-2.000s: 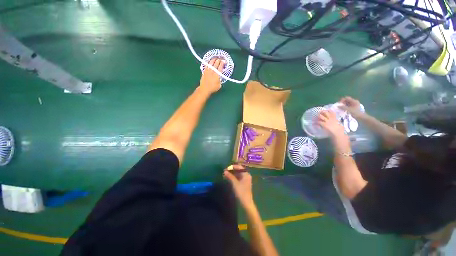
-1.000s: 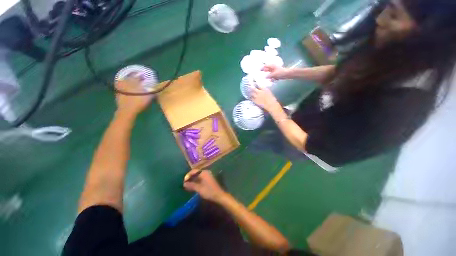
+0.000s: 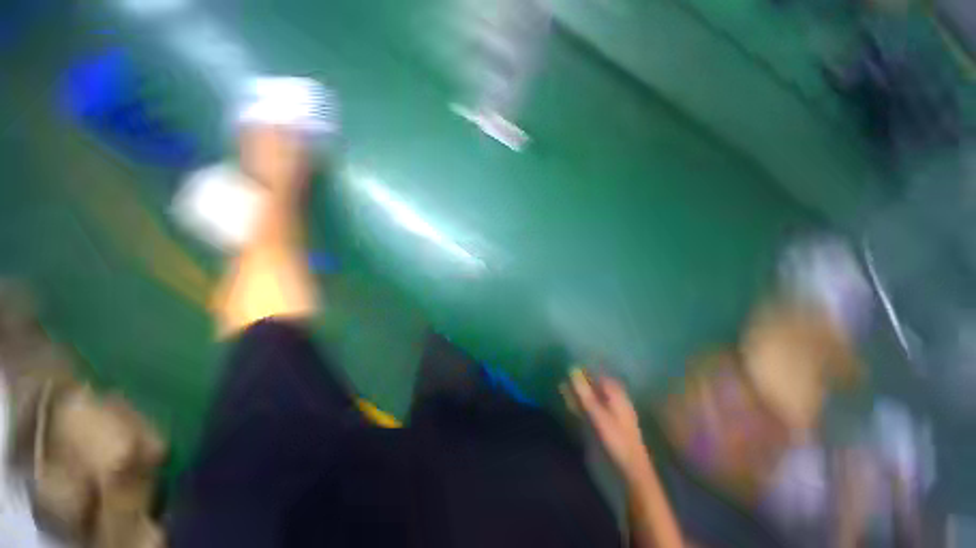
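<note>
The view is strongly blurred. My left hand (image 3: 273, 155) is stretched out at the upper left and reaches a white slotted fan housing (image 3: 287, 105) on the green surface (image 3: 599, 203). Its fingers are too blurred to show whether they grip it. My right hand (image 3: 605, 407) is at the lower centre right, near my body, with a pale yellow spot at the fingertips. A slim tool cannot be made out in it. The open brown carton (image 3: 728, 412) with a purple blur of battery cells (image 3: 712, 444) lies to the right of my right hand.
A white blurred object (image 3: 219, 206) lies beside my left wrist. A blue item (image 3: 102, 91) is at the upper left. A grey post foot (image 3: 492, 123) stands at the top centre. Brown shapes (image 3: 91, 450) are at the lower left. White blurred shapes are at the right.
The view has swung far to the left, so the carton now lies at the right. My left arm now reaches a housing in a different area. The other worker is no longer clearly visible.
</note>
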